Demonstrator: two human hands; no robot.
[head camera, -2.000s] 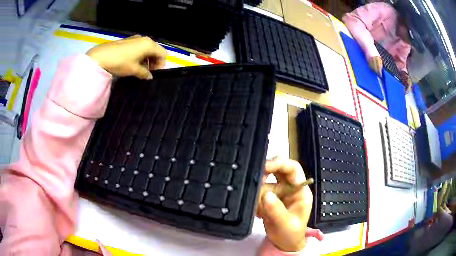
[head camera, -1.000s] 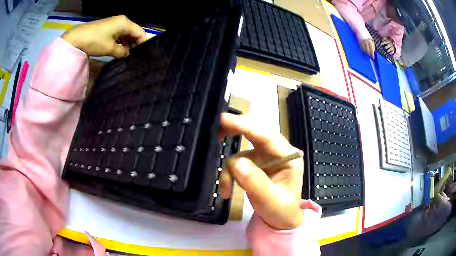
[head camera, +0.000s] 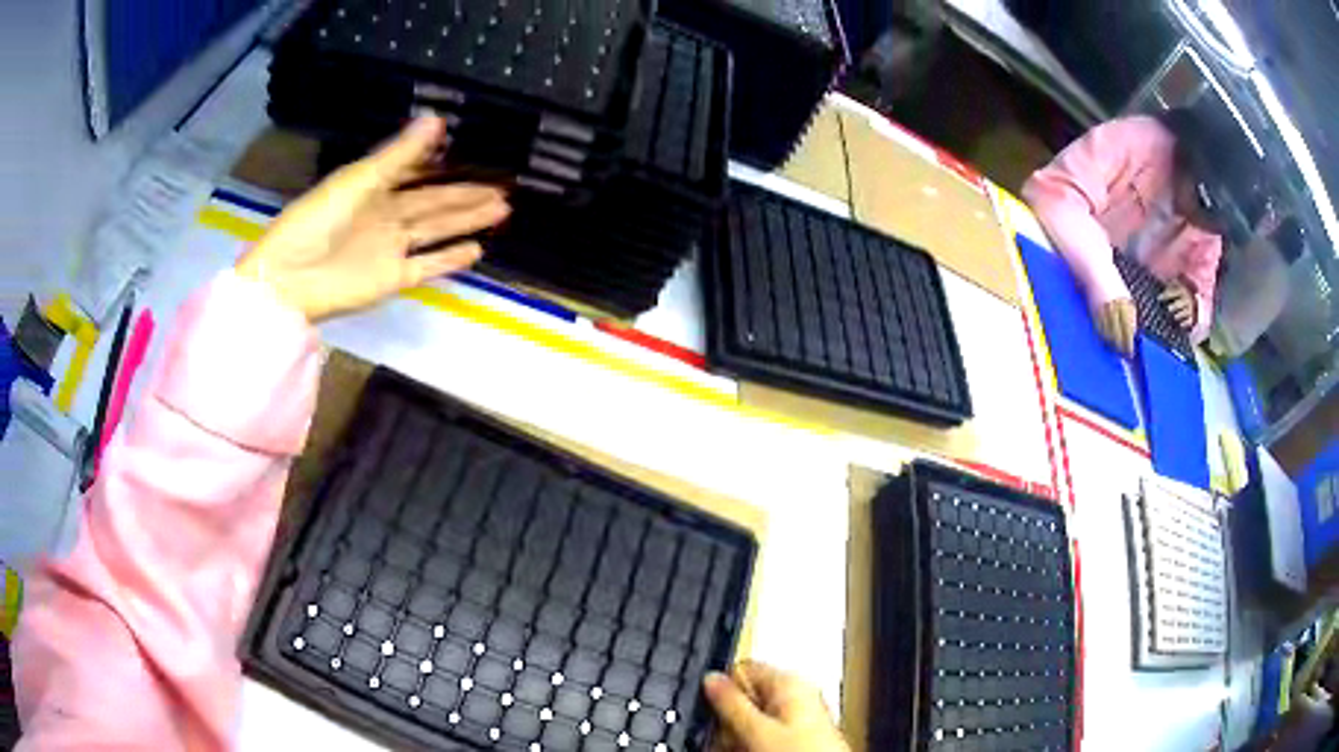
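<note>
A black blister tray (head camera: 529, 544) lies on cardboard in front of me, slightly turned. Small bright parts (head camera: 467, 683) dot its near rows; no bright dots show in its far rows. My left hand (head camera: 375, 228) is open above the bench, fingers spread, in front of a tall stack of black trays (head camera: 588, 243). The stack's upper tray (head camera: 485, 52) carries bright dots. My right hand (head camera: 771, 713) is at the work tray's right edge, cut off by the bottom of the picture. Whether it holds anything is unclear.
A dark tray (head camera: 837, 301) lies behind the work tray. A shorter tray pile with dots (head camera: 999, 617) stands right, and a white tray (head camera: 1182, 573) is farther right. A person in pink (head camera: 1123, 206) is by blue boards (head camera: 1079, 331). A pink pen (head camera: 129, 360) lies left.
The view has shifted up toward the back stack. A tray was tilted up between my hands; the work tray now lies flat. My left hand has opened, and the stick seen in my right hand no longer shows.
</note>
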